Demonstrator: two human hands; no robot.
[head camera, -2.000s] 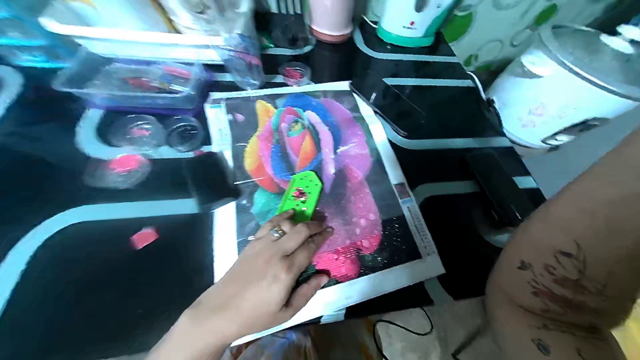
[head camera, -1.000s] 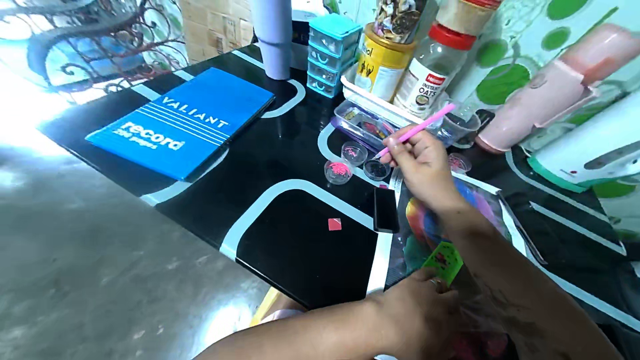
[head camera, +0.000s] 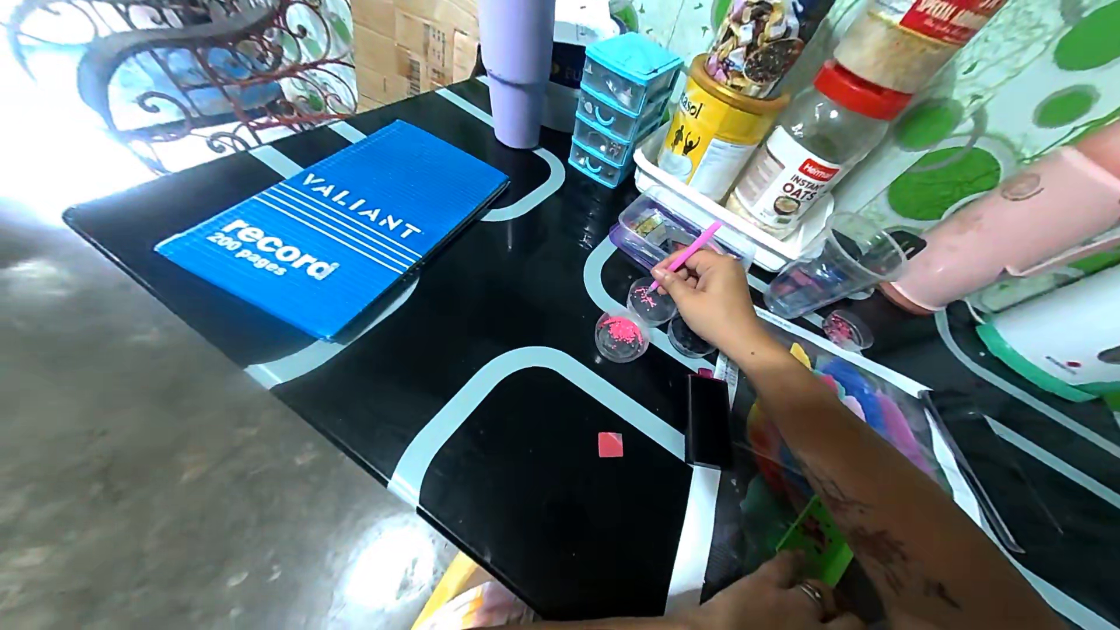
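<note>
My right hand (head camera: 710, 293) pinches a pink applicator pen (head camera: 691, 254), its tip at a small round clear container (head camera: 652, 301) with a few pink beads. Beside it are a fuller container of pink beads (head camera: 622, 337) and a darker one (head camera: 689, 338), partly under my wrist. My left hand (head camera: 770, 599), at the bottom edge, holds a green bead tray (head camera: 818, 541) over the diamond painting (head camera: 884, 420) of a colourful rose. My right forearm covers much of the painting. A black oblong object (head camera: 708, 422) lies on its left edge, and a small pink square (head camera: 610, 444) lies further left.
A blue record book (head camera: 341, 223) lies at the left on the black table. Behind my right hand stand a purple-rimmed plastic box (head camera: 652, 223), a white tray (head camera: 748, 229) with jars, a small blue drawer unit (head camera: 623, 105) and a lavender tumbler (head camera: 518, 79). A clear cup (head camera: 827, 271) leans at the right.
The view has swung left since the oldest frame. My right hand, now with the pen, has come over the containers, and the pen tip has moved from the darker container to one with pink beads.
</note>
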